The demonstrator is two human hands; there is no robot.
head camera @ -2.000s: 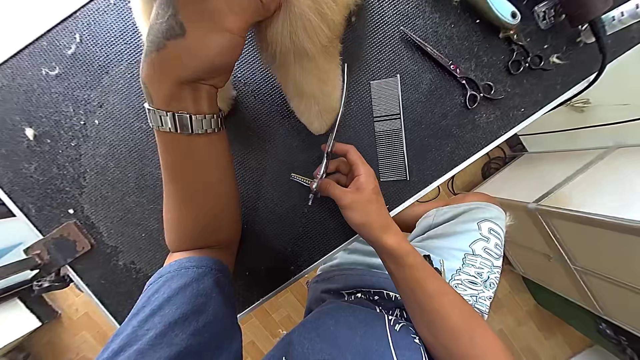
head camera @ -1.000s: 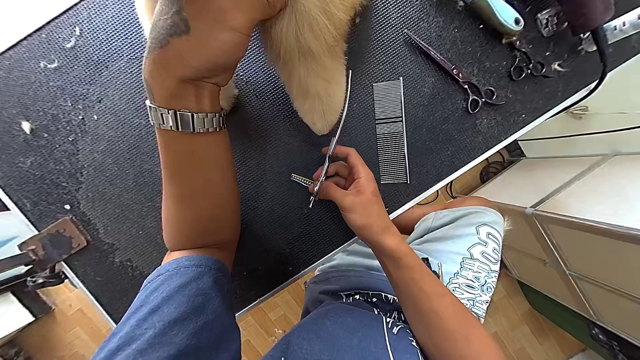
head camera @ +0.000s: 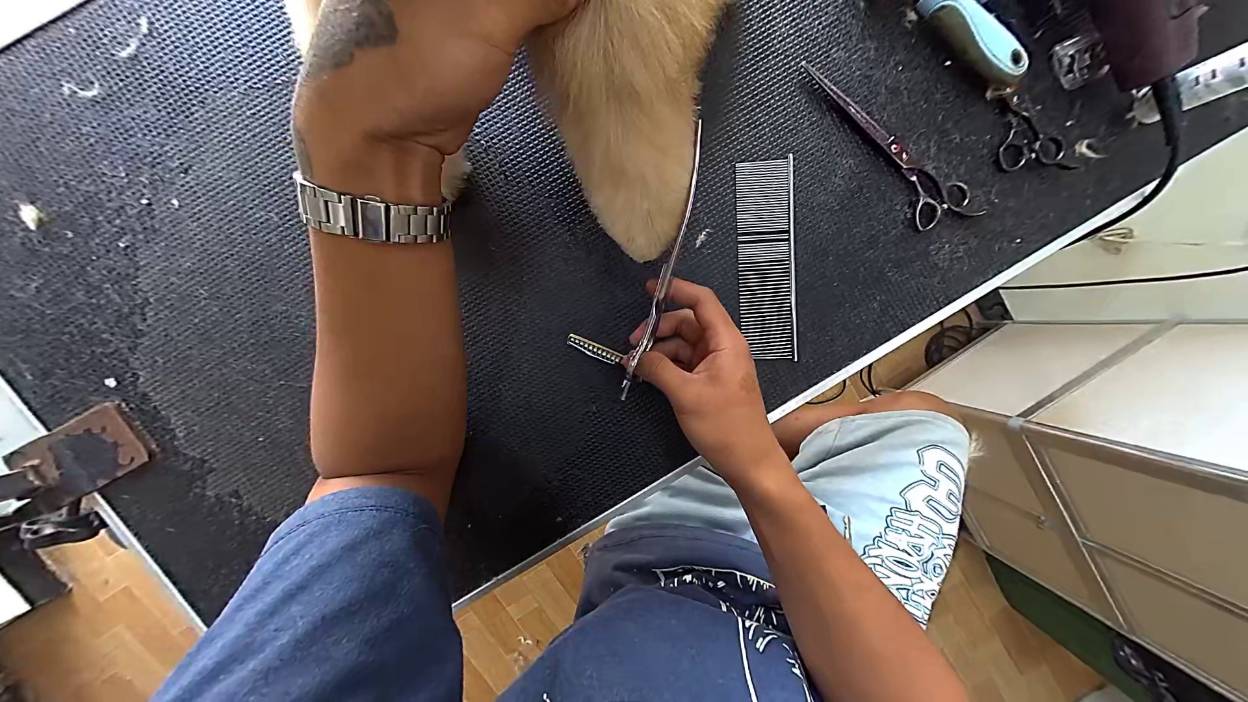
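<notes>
Cream fur of an animal's limb or tail [head camera: 634, 146] hangs down at the top centre over the black ribbed table mat [head camera: 546, 468]. My left hand [head camera: 419, 78], with a metal watch band at the wrist, reaches up beside the fur; its fingers are cut off or hidden, so what they hold cannot be told. In my right hand [head camera: 697, 366] is a pair of curved grooming scissors [head camera: 673, 249], the blades pointing up along the fur's right edge. A short toothed metal piece [head camera: 595, 348] sticks out to the left of that hand. A metal grooming comb [head camera: 765, 258] lies right of the scissors.
Dark scissors [head camera: 892, 146], a second pair [head camera: 1032, 146], a blue-green handled tool [head camera: 980, 39] and a dark corded device [head camera: 1146, 44] lie at the upper right. A rusty clamp plate [head camera: 88, 453] is at the left table edge. Pale cabinets [head camera: 1121, 390] stand at right.
</notes>
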